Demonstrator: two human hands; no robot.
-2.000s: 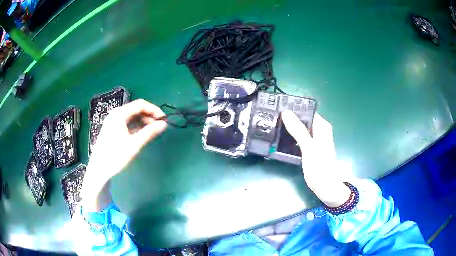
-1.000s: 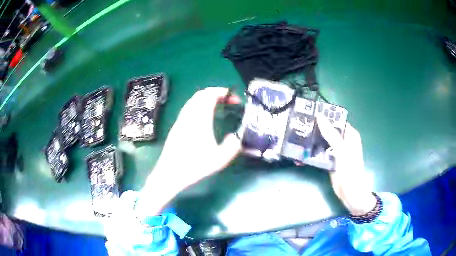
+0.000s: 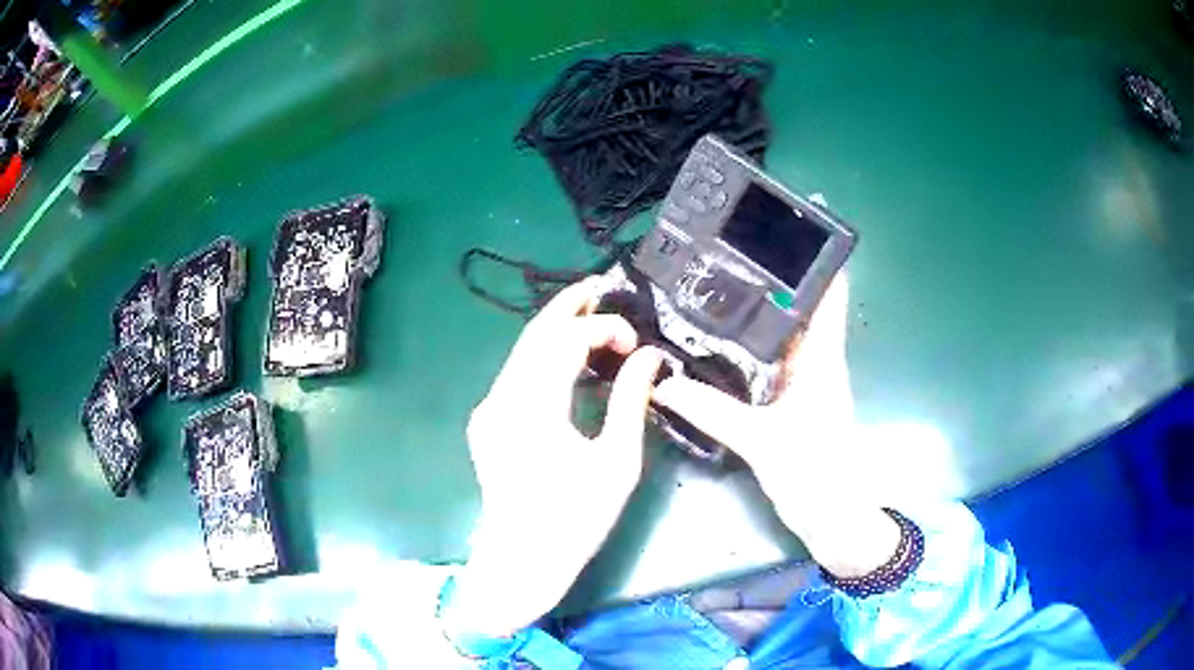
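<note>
An opened trail camera unit [image 3: 727, 282] is held between both hands. Its screen-side half, with a dark screen, oval buttons and a green spot, tilts up to the right. The other half lies below it, largely covered by fingers. My left hand [image 3: 563, 432] has its thumb and fingers on the lower half's left edge. My right hand [image 3: 786, 419] holds the unit from the right and below, thumb across the lower half. A tangled pile of black sealing rings [image 3: 642, 124] lies behind the unit. A loose black ring [image 3: 491, 278] lies left of the pile. Any ring on the unit is hidden.
Several closed mottled units lie at left on the green bench, such as the nearest one [image 3: 236, 491] and a larger one [image 3: 314, 288]. A small dark block [image 3: 98, 170] is at the upper left. Another dark unit [image 3: 1154, 105] is at the far upper right.
The unit has turned, its screen-side half now tilted up to the right. My left hand has come in from the left onto the lower half. The loose ring now lies on the bench.
</note>
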